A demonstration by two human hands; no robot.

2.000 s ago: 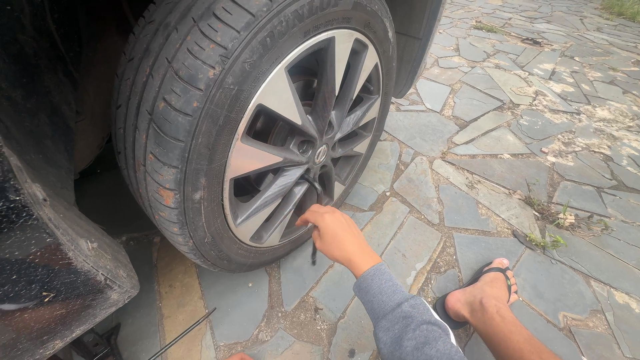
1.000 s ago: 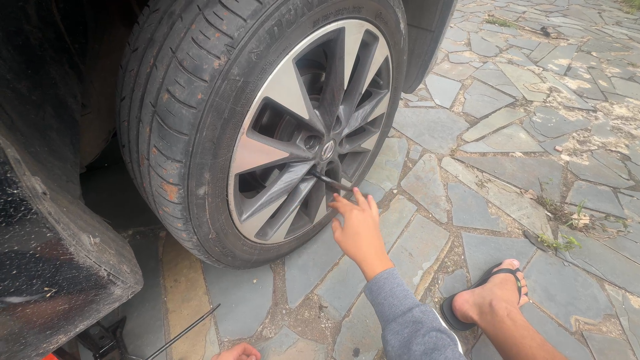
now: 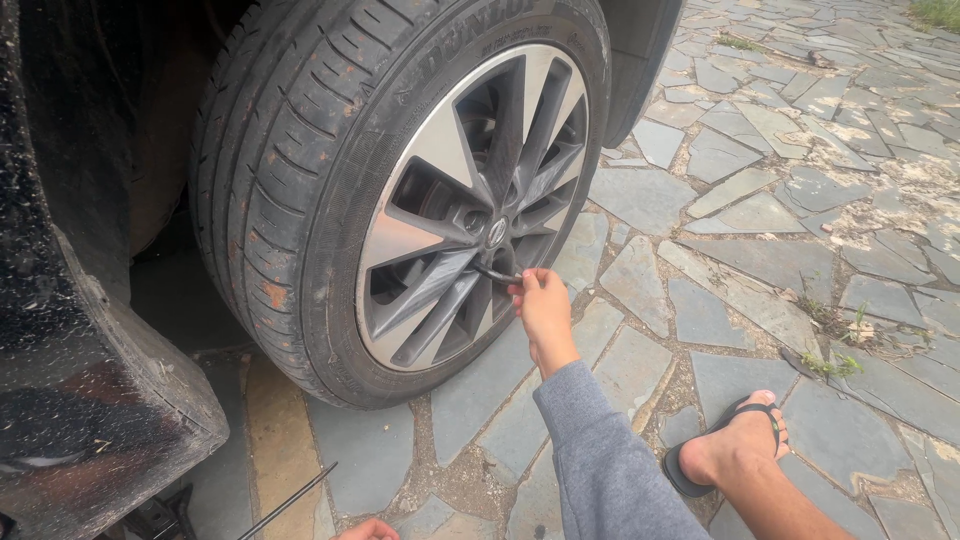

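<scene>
A black lug wrench (image 3: 496, 276) reaches from a lug nut hole just below the centre cap (image 3: 496, 232) of the alloy wheel. My right hand (image 3: 544, 307), in a grey sleeve, grips the wrench's outer end between thumb and fingers. The wheel (image 3: 409, 236) carries a black tyre (image 3: 300, 225) with worn, rust-marked tread and stands on stone paving, turned outward from the car. Only some fingers of my left hand (image 3: 367, 531) show at the bottom edge; whether they hold anything is hidden.
A thin dark metal rod (image 3: 289, 501) slants up beside a jack (image 3: 161, 517) at the lower left. The car's dirty black body panel (image 3: 97, 390) is close by on the left. My foot in a black flip-flop (image 3: 694, 469) rests on the paving at right.
The wrench pointed downward from the wheel two seconds ago; it now points to the right. My right hand has moved up and right with it and has closed on its end.
</scene>
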